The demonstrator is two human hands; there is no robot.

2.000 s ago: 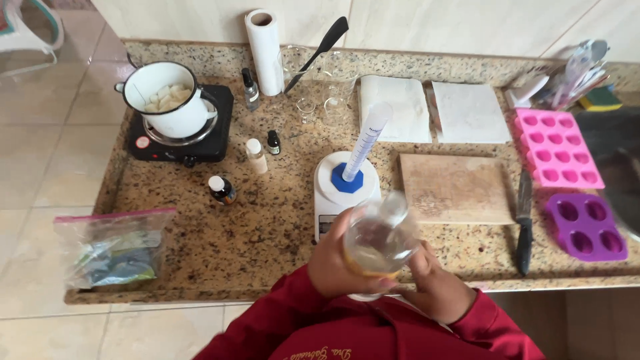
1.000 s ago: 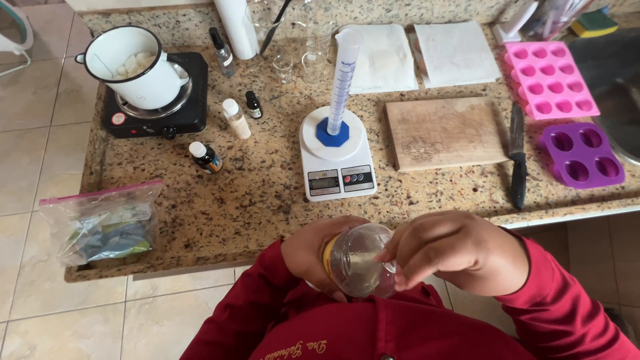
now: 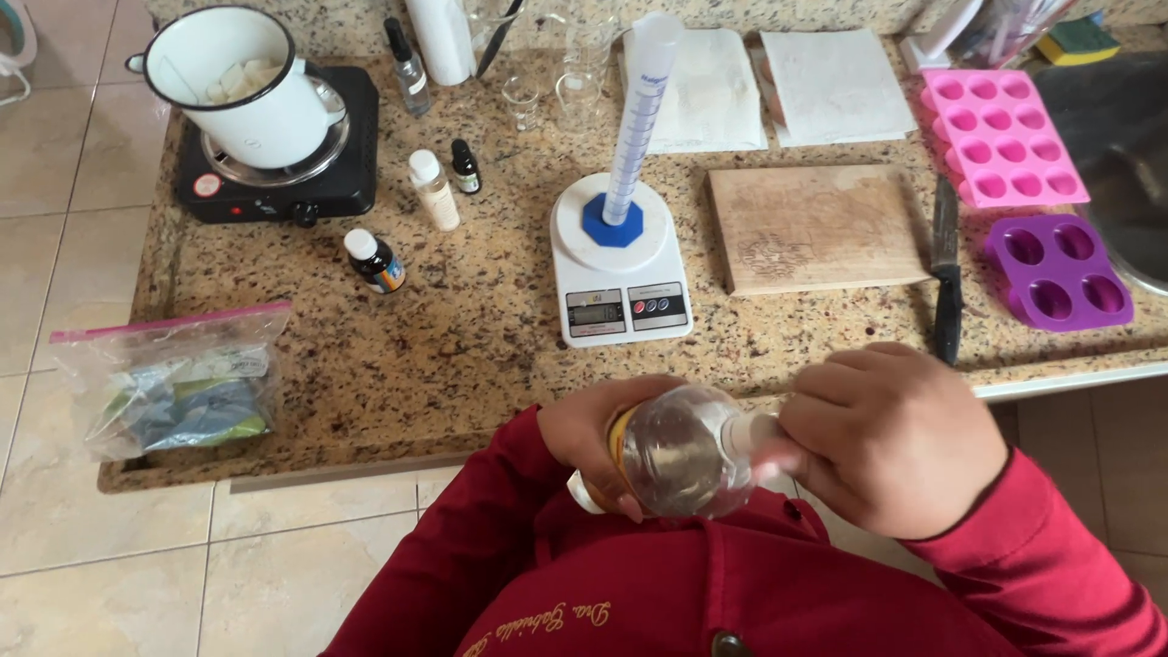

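Observation:
My left hand (image 3: 607, 438) holds a clear plastic bottle (image 3: 680, 452) around its body, in front of the counter's edge. The fingers of my right hand (image 3: 890, 438) are closed at the bottle's neck, on what looks like a pale cap (image 3: 753, 438); the hand is slightly blurred. Beyond the bottle stands a white digital kitchen scale (image 3: 620, 278). On its round platform a plastic graduated cylinder (image 3: 634, 132) with a blue octagonal base rises upright. Whether the bottle's neck is uncovered, I cannot tell.
An enamel pot (image 3: 265, 123) with white chunks sits on an electric hot plate (image 3: 351, 173). Small bottles (image 3: 436, 196) and a zip bag (image 3: 182, 392) are at left. Right are a wooden board (image 3: 817, 228), a knife (image 3: 947, 283), a pink silicone mold (image 3: 1004, 137) and a purple one (image 3: 1063, 274).
Two seconds ago both hands were around the bottle near the scale; now the bottle is lower, before the counter's edge. My right hand has moved to its neck.

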